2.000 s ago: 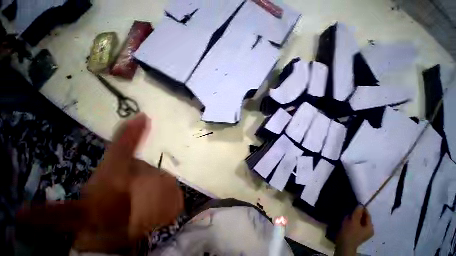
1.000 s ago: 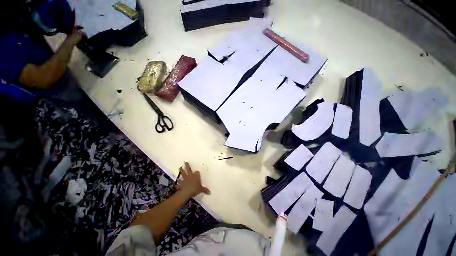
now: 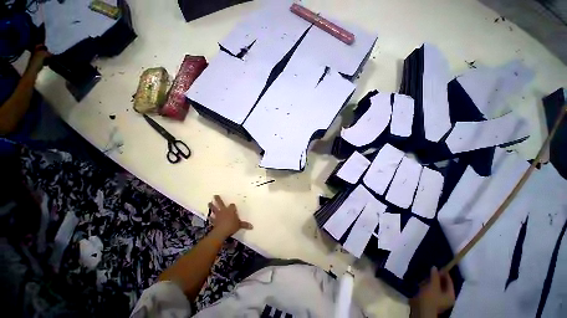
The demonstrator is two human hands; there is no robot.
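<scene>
My left hand (image 3: 227, 217) rests on the cream table's near edge with its fingers spread, holding nothing. My right hand (image 3: 437, 290) is at the bottom right, partly cut off by the frame edge, closed on the lower end of a long wooden stick (image 3: 505, 202). The stick slants up and right over large white-topped dark panels (image 3: 482, 273). Left of it lie several small white-topped dark pieces (image 3: 398, 177) in a cluster. A large stack of dark plies with white top (image 3: 292, 105) lies further back in the middle.
Black shears (image 3: 169, 141), a tan wrapped lump (image 3: 151, 90) and a dark red wrapped block (image 3: 184, 87) lie on the table (image 3: 211, 171) at left. A pinkish-red bar (image 3: 322, 23) lies on the large stack. A person's arm (image 3: 22, 90) is at far left. Scraps (image 3: 93, 227) cover the floor.
My left hand, blurred and raised near the camera two seconds ago, is down at the table edge. My right hand, out of view one second ago, shows again with the stick. The view has shifted.
</scene>
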